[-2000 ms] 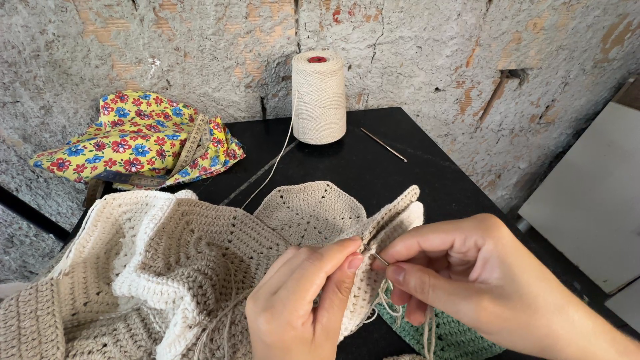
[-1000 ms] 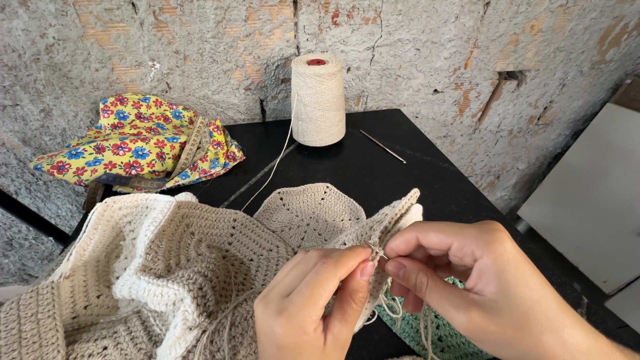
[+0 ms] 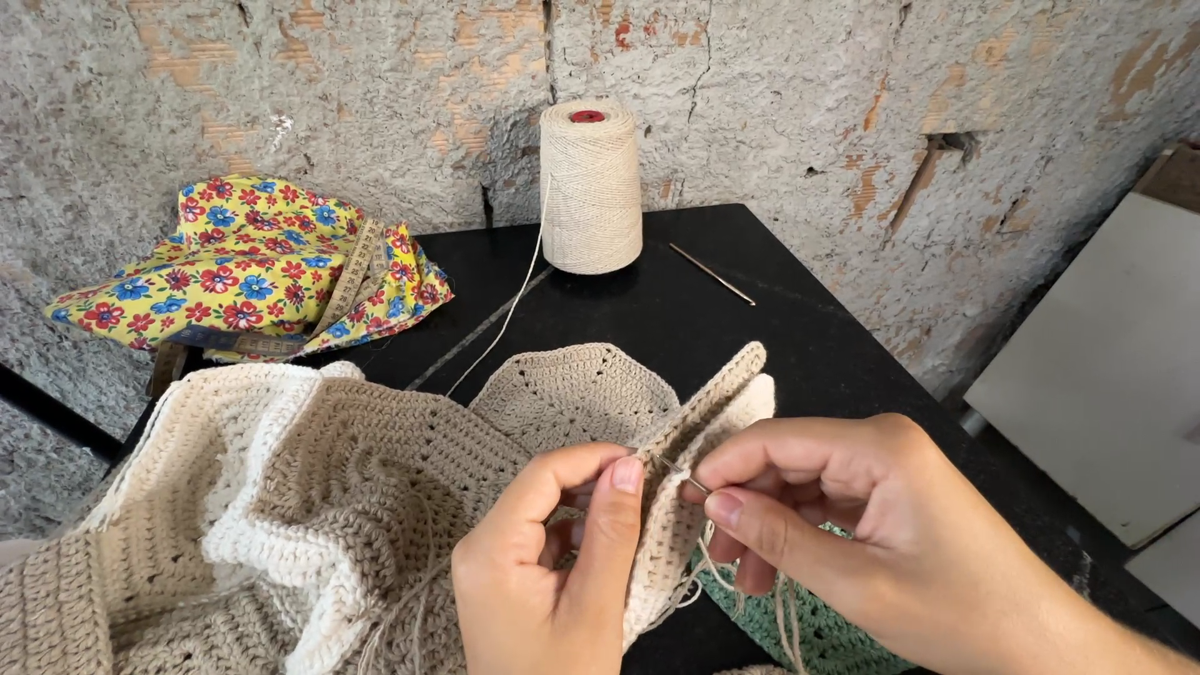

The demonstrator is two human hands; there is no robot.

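Note:
My left hand (image 3: 562, 553) pinches the edges of beige and cream crochet pieces (image 3: 717, 408) between thumb and forefinger. In my right hand (image 3: 816, 516) a thin metal needle (image 3: 696, 484) is held between thumb and forefinger, its shaft reaching across the gap between the two crocheted edges. Loose yarn ends (image 3: 787, 619) hang below my right hand. A beige octagonal crochet piece (image 3: 572, 394) lies behind my left hand. To the left is a bunched crochet work (image 3: 375, 450) in beige, brown and white. Green crochet (image 3: 778, 609) shows partly under my right hand.
On the black table (image 3: 806, 319) stand a cone of cream yarn (image 3: 591, 187) with a trailing strand and, right of it, a crochet hook (image 3: 712, 275). Yellow floral fabric (image 3: 244, 272) with a measuring tape (image 3: 354, 272) lies at the back left. A rough wall (image 3: 797, 112) rises behind.
The crochet edges at my fingertips, close together a second ago, now stand apart with the needle visible between them. The cone, hook and floral fabric have not moved.

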